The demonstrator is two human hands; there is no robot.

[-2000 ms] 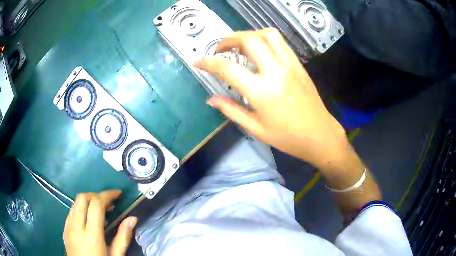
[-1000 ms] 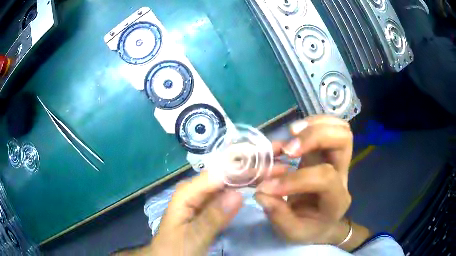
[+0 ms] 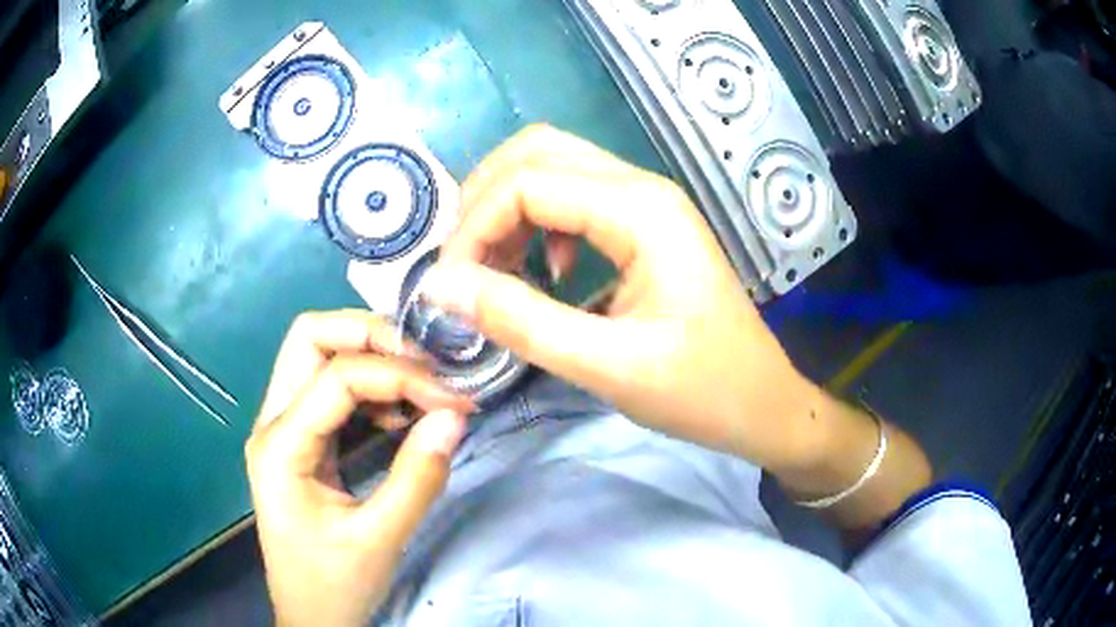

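The three-cavity fixture (image 3: 279,184) lies on the green bench, running from upper left toward me. Its two far round seats, with black rings and pale centres, show fully. Both hands are over the nearest round seat (image 3: 471,367), which they partly cover. A clear disc (image 3: 450,333) shows as ringed glare at that seat, between my fingertips. My right hand (image 3: 612,282) pinches its upper edge with thumb and fingers. My left hand (image 3: 355,429) has thumb and fingertips at its lower left edge. Whether the disc lies fully in the seat cannot be told.
Stacked silver plates with ringed recesses (image 3: 759,135) stand at the right, and another stack (image 3: 924,61) is beyond. Tweezers (image 3: 153,343) lie at left beside a dark round pad (image 3: 37,300) and loose clear rings (image 3: 55,404). The bench edge (image 3: 184,570) runs below.
The clear disc, held between both hands in front of the fixture a second ago, is now over the nearest seat. Both hands have moved left with it. Earlier the right hand was at the silver plates.
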